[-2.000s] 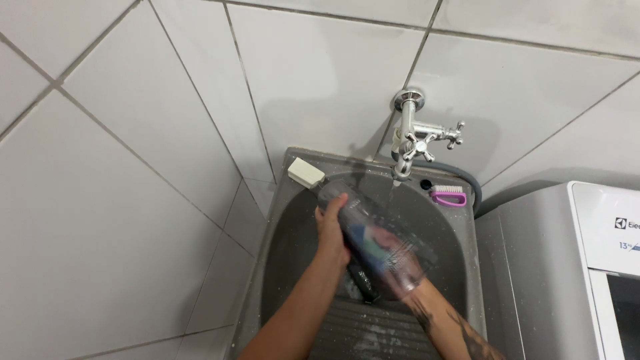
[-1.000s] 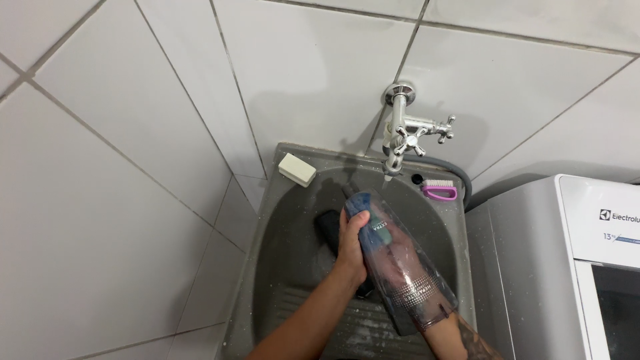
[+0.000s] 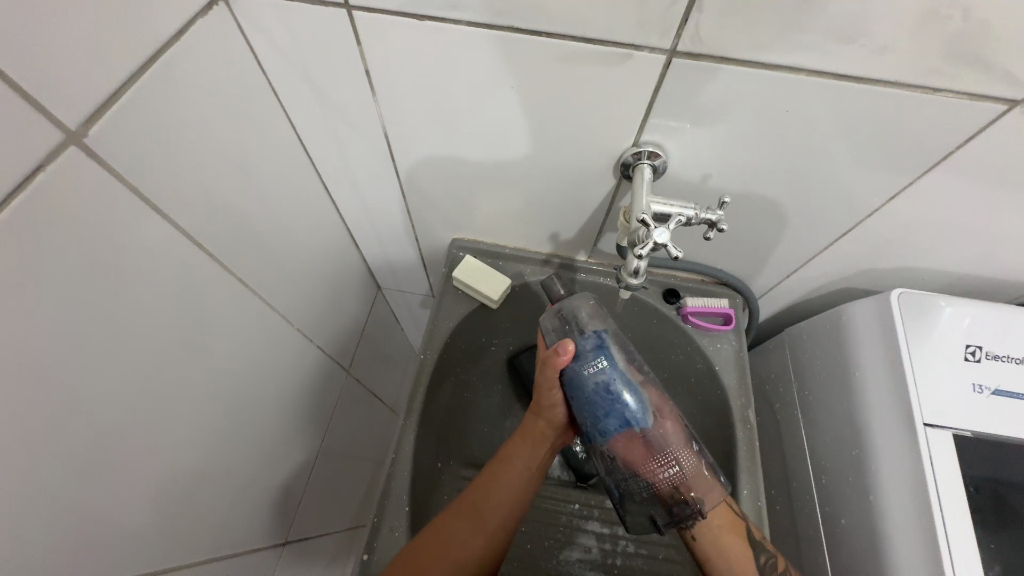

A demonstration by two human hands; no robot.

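Note:
A clear smoky plastic vacuum cleaner dust container (image 3: 680, 424) lies slanted over the grey laundry sink (image 3: 436, 352), its narrow spout towards the wall. My left hand (image 3: 552, 384) grips it from the left near the spout end, thumb on top. My right hand (image 3: 640, 440) is inside the container through its open lower end, seen through the wall, and presses a blue sponge or cloth (image 3: 604, 392) against the inner surface. Its fingers are partly hidden. A black part (image 3: 578, 464) lies in the sink beneath, mostly covered by the container and my left hand.
A bar of pale soap (image 3: 482, 282) sits on the sink's back left corner. A pink-handled brush (image 3: 707, 314) and a black plug (image 3: 671, 296) rest on the back right ledge. The chrome tap (image 3: 644, 224) hangs over the back edge. A white washing machine (image 3: 848, 432) stands at right.
The blue sponge or cloth, near the spout end a second ago, is now farther down inside the container. The left hand keeps hold of the container.

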